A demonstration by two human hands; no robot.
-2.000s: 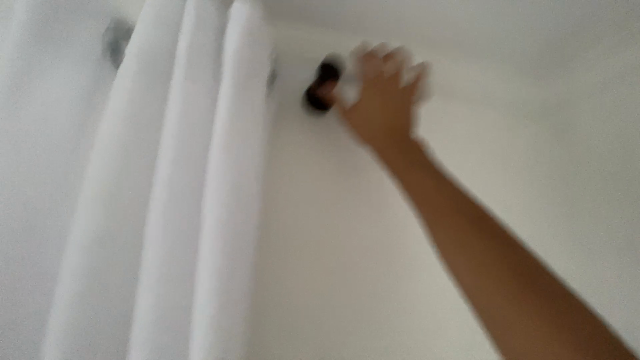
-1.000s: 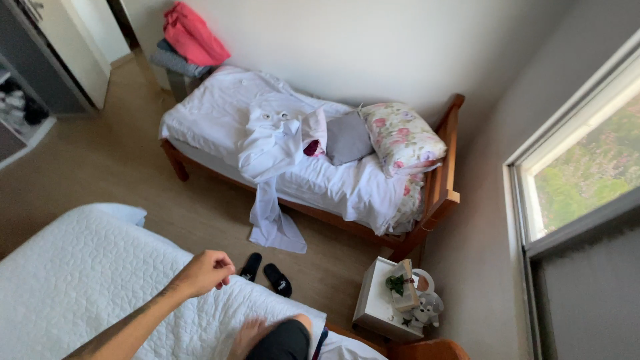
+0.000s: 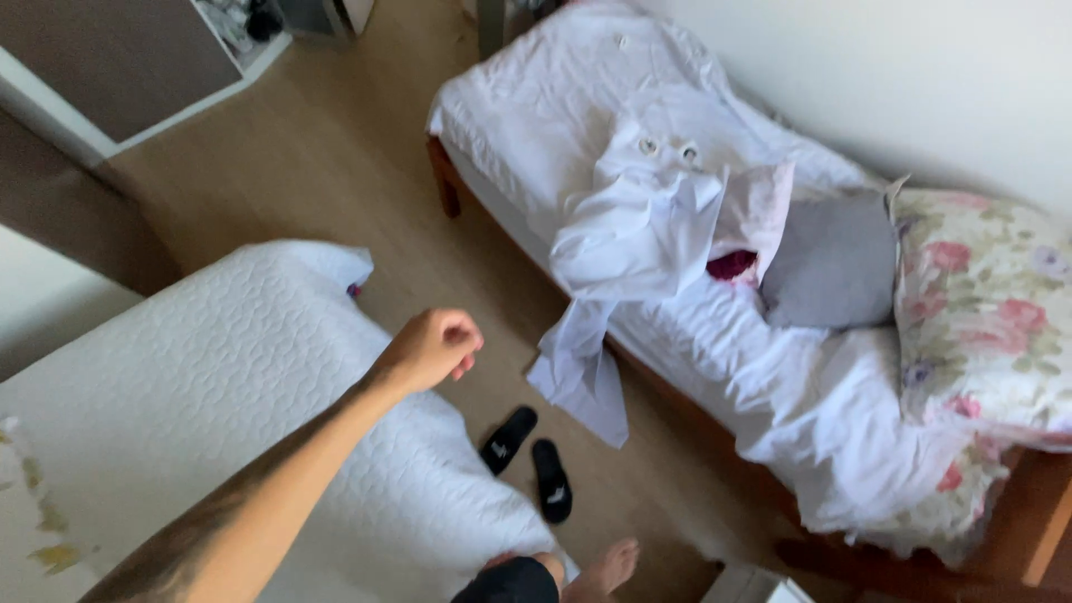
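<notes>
My left hand (image 3: pixel 440 347) reaches in from the lower left, its fingers curled into a loose fist with nothing visible in it. It hangs above the floor beside the edge of a white quilted bedspread (image 3: pixel 251 360). My right hand is out of view. Beyond my left hand, a crumpled white cloth with metal eyelets (image 3: pixel 641 239) lies on the other bed, one end hanging over its side. Next to it are a pink-and-white fabric piece (image 3: pixel 754 209), a grey pillow (image 3: pixel 833 264) and a floral pillow (image 3: pixel 984 310). Two black slides (image 3: pixel 532 465) rest on the floor.
The second bed's wooden frame (image 3: pixel 1034 511) shows at the lower right. A strip of wood-look floor (image 3: pixel 335 184) runs between the beds. My bare foot (image 3: pixel 615 565) is at the bottom, near a white furniture corner (image 3: pixel 754 586). An open cabinet (image 3: pixel 243 38) stands at the upper left.
The view has swung from a white curtain and a raised hand by a dark wall fitting down to the beds and floor. The bedside items and window seen a second ago are mostly out of view.
</notes>
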